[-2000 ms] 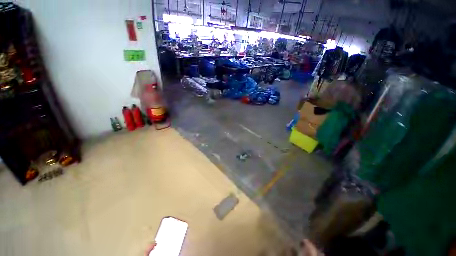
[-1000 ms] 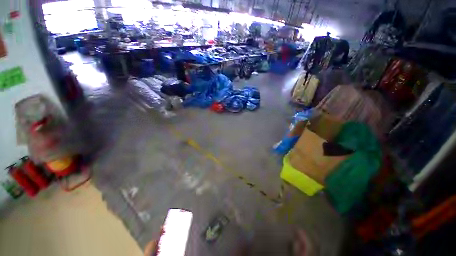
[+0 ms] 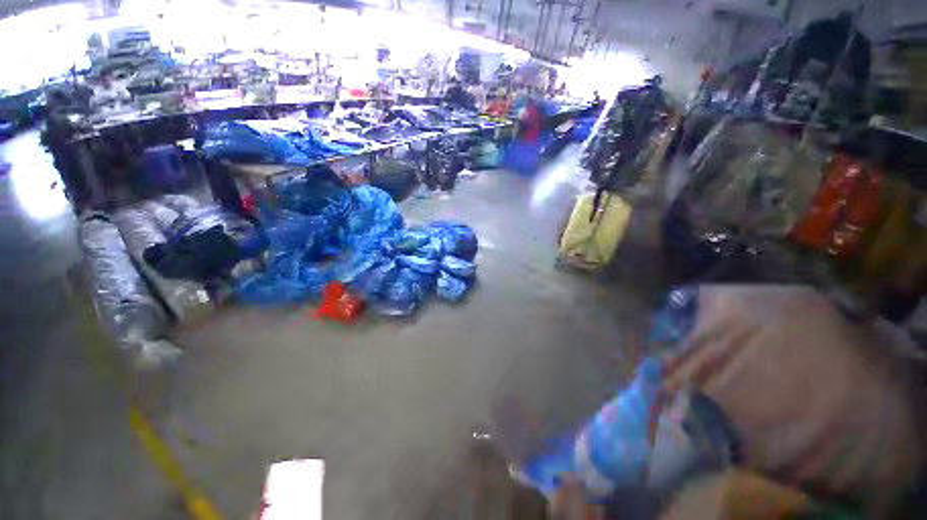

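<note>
A smartphone point(image 3: 293, 490) with a bright white screen stands at the bottom edge, left of centre, cut off by the frame. My left hand point(image 3: 266, 505) is mostly below the picture; only a thin blurred sliver shows at the phone's left side, holding it. A blurred skin-toned shape at the bottom, right of centre, appears to be my right hand point(image 3: 572, 504); its fingers cannot be made out.
Blue plastic bags point(image 3: 412, 266) lie heaped on the floor ahead, with an orange-red item point(image 3: 341, 303) and wrapped rolls point(image 3: 120, 279) to the left. A large pinkish-brown covered bundle point(image 3: 803, 376) is close on the right. Garments point(image 3: 622, 137) hang behind it. Worktables stand behind the heap.
The view has moved forward into the workshop and turned; the wall and extinguishers have left the picture. The blue heap and the right-hand bundle look nearer. The phone sits lower and further left.
</note>
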